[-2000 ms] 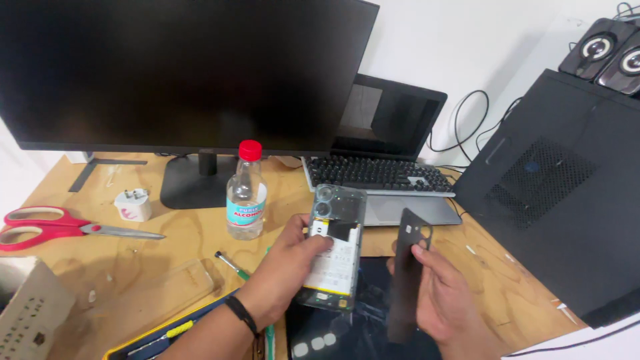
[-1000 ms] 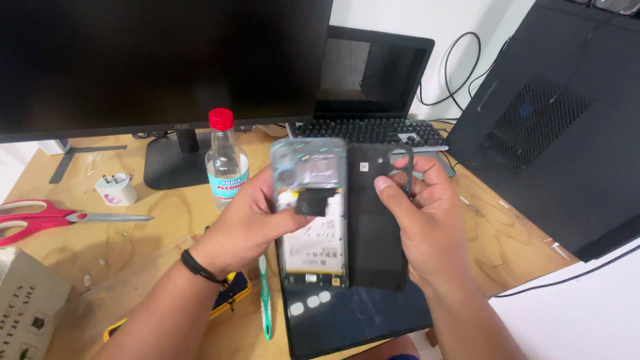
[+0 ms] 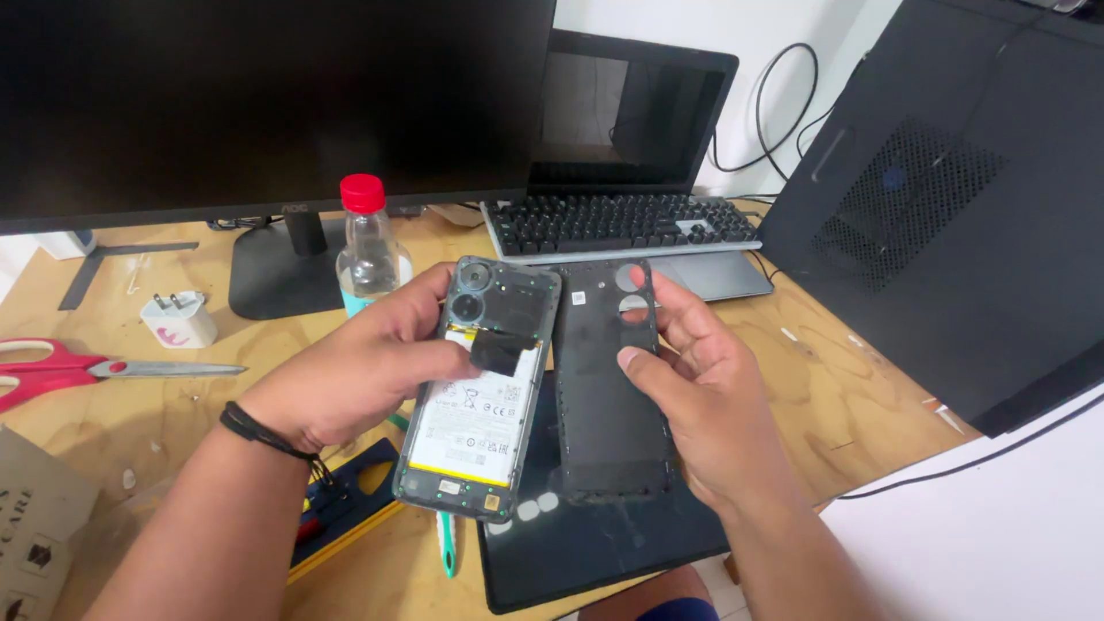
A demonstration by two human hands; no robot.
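My left hand [image 3: 371, 358] grips an opened smartphone [image 3: 483, 397] by its left edge, thumb over the black tape at the top of the white battery [image 3: 470, 431]. The phone's inner side faces me, its camera lenses at the upper left. Held in my right hand [image 3: 699, 379] is the dark back cover [image 3: 608, 388], its inner face toward me, with fingers at the camera holes. Phone and cover are side by side, their upper edges close together, above a black flat tablet-like panel [image 3: 604, 543]. Whether they touch is unclear.
Behind stand a monitor [image 3: 276, 103], a red-capped bottle [image 3: 373, 241], a keyboard [image 3: 621, 226] on a laptop [image 3: 724, 276], and a computer tower [image 3: 931, 190]. Scissors [image 3: 103, 369], a charger plug [image 3: 178, 321], a cardboard box [image 3: 34, 517], a tool tray [image 3: 362, 509] and a green-handled brush [image 3: 447, 548] lie leftward.
The back cover, apart from the phone and edge-on two seconds ago, has come beside it and turned its inner face toward me. Both hands have kept their hold.
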